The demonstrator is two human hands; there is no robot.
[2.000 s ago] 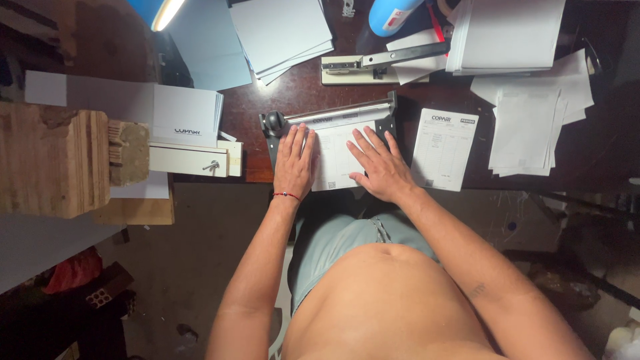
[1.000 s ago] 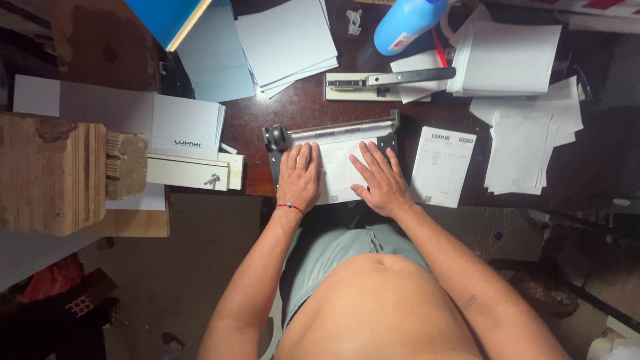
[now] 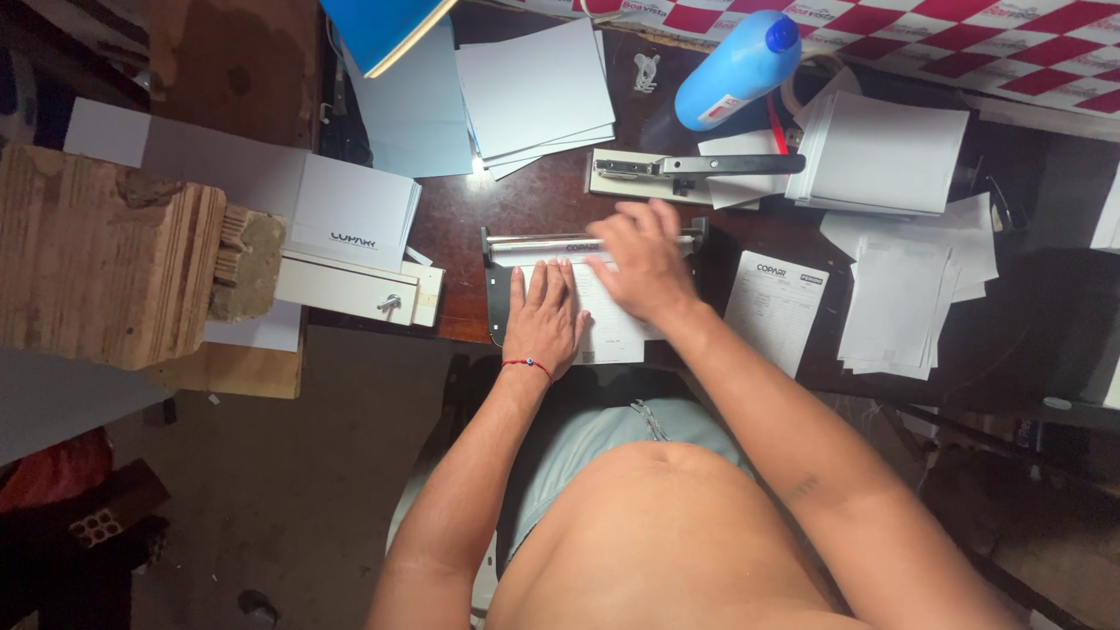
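Note:
A black rotary paper trimmer (image 3: 500, 302) with a metal rail lies at the table's near edge, a printed form (image 3: 617, 337) on its bed. My left hand (image 3: 544, 306) rests flat on the form, its fingertips just below the rail, and a red bracelet is on the wrist. Slightly blurred, my right hand (image 3: 646, 262) is over the rail's right part with its fingers bent; whether it holds the trimmer's cutting head cannot be told. Right of the trimmer lies another printed form (image 3: 774, 306). Beyond it is a long-arm stapler (image 3: 674, 171).
Paper stacks lie at the back (image 3: 538, 92), at the right (image 3: 888, 153) and at the far right (image 3: 897, 306). A blue bottle (image 3: 739, 74) stands behind the stapler. At left are a wooden block (image 3: 105, 258), a white board with a metal fitting (image 3: 350, 289) and printed sheets (image 3: 350, 206).
My right hand has lifted from the form and moved forward over the trimmer's rail. My left hand still lies on the form.

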